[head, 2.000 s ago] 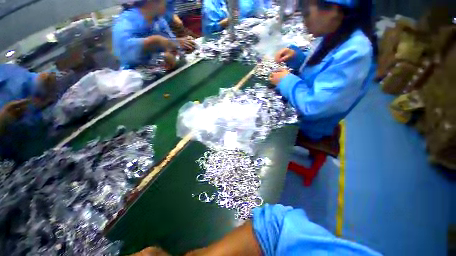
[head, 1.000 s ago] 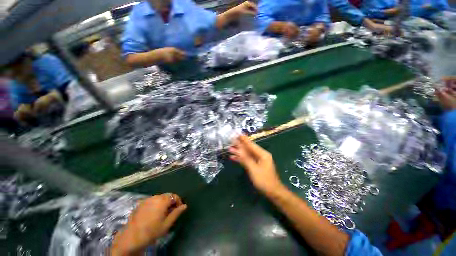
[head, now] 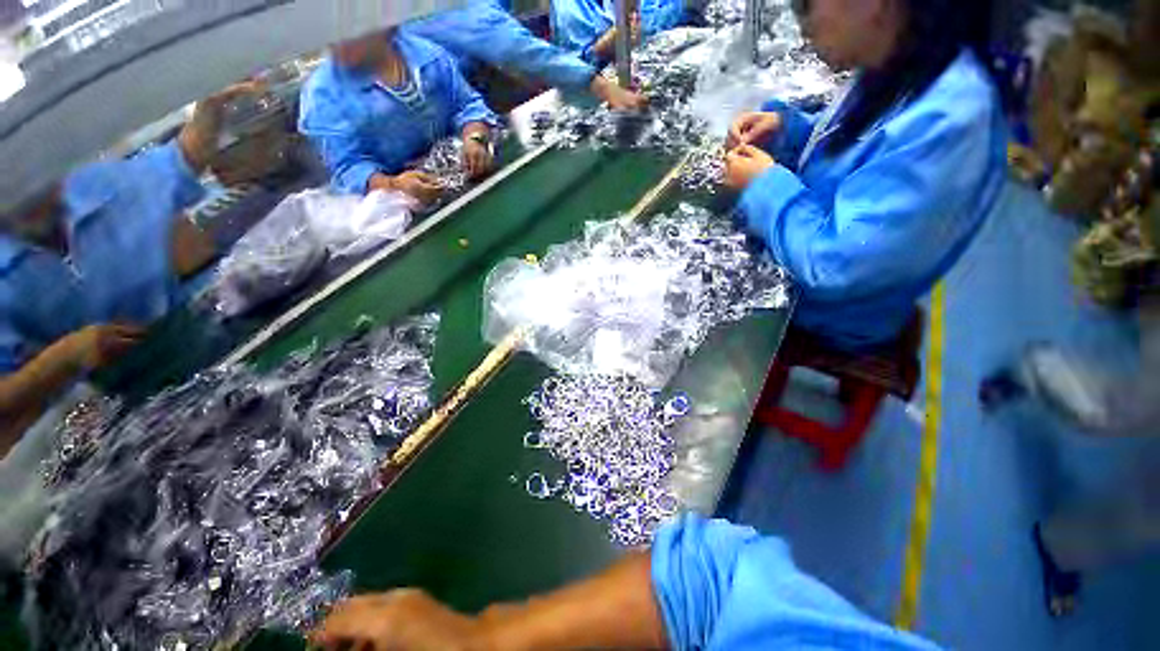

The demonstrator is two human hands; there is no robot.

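My right hand (head: 397,621) is at the bottom edge, partly cut off, beside the near end of the bagged-piece heap; its fingertips are unclear and I cannot tell if it holds anything. My left hand is out of the picture. A loose pile of shiny silver rings (head: 604,445) lies on the green bench, beyond my forearm. A large clear bag (head: 573,305) with a white label lies just behind the rings. The large heap of small glinting bags (head: 229,490) is at the left.
A worn seam strip (head: 452,403) runs between heap and rings. A person in a blue smock (head: 878,210) sits at the right on a red stool (head: 833,413). More workers sit across the bench. A blurred pale shape (head: 1081,394) is over the blue floor at the right.
The view has swung right since one second ago. My left hand has gone out of the picture. My right hand has moved from the heap's edge down to the bottom of the picture.
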